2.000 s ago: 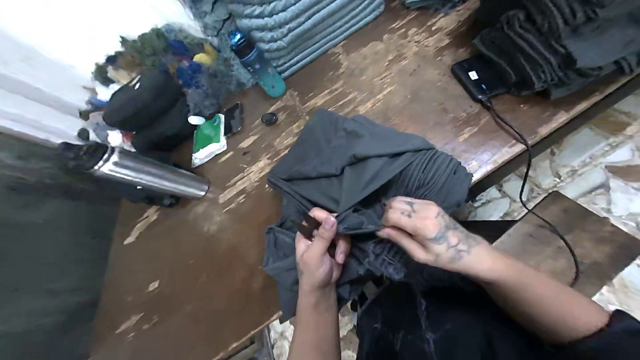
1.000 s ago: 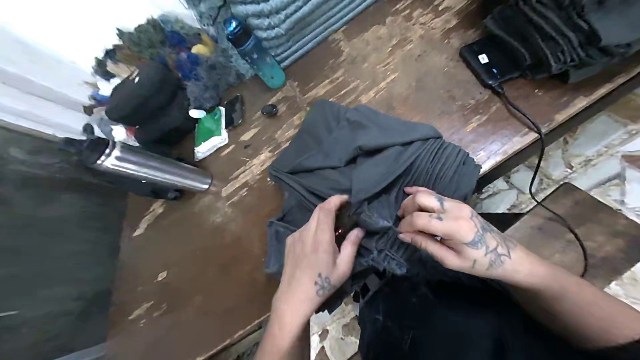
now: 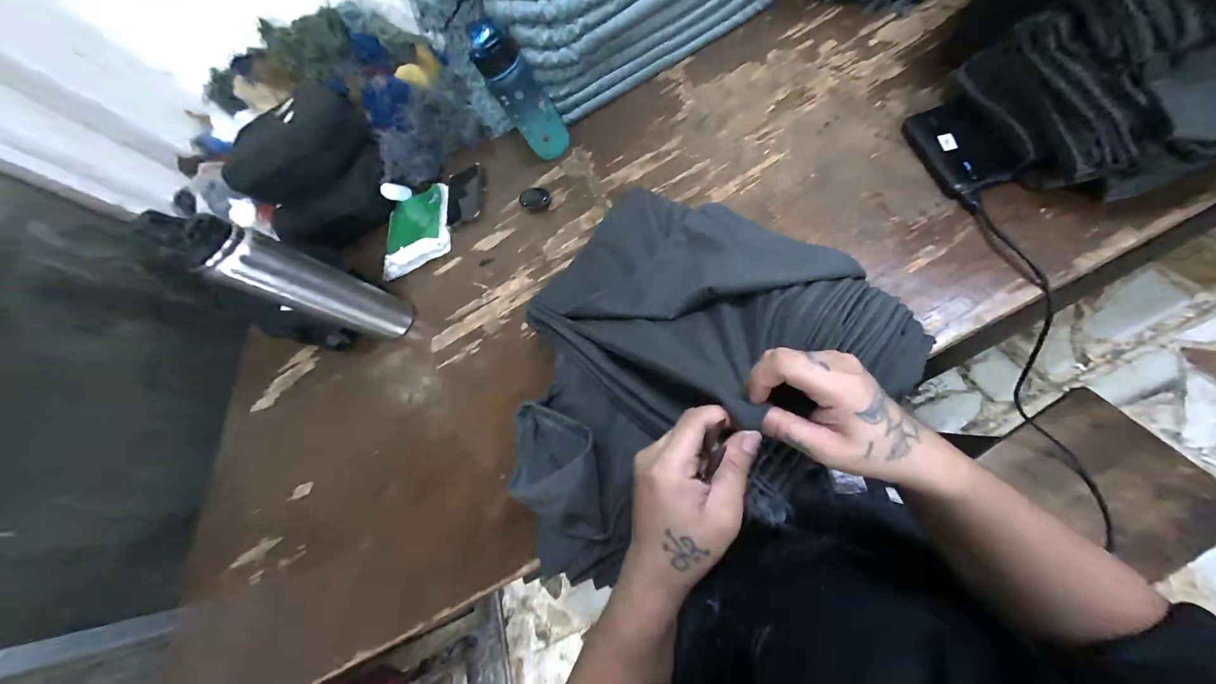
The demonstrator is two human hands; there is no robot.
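Dark grey cloth garments lie in a layered heap at the near edge of a worn wooden table, partly hanging over it. My left hand is at the heap's near side, thumb and index finger curled around a small dark thing that is mostly hidden. Just right of it, my right hand pinches a fold of the grey cloth between thumb and fingers. The fingertips of both hands nearly meet at this fold. A looped end of cloth lies to the left of my hands.
The wooden table bears a steel flask, a blue-green bottle, a green packet, a round black cap and stacked light blue fabric. At right, a black device with a cable lies beside dark folded cloth.
My hands have come closer together than one second ago, and the cloth between them has shifted. The looped cloth end at left now shows more plainly.
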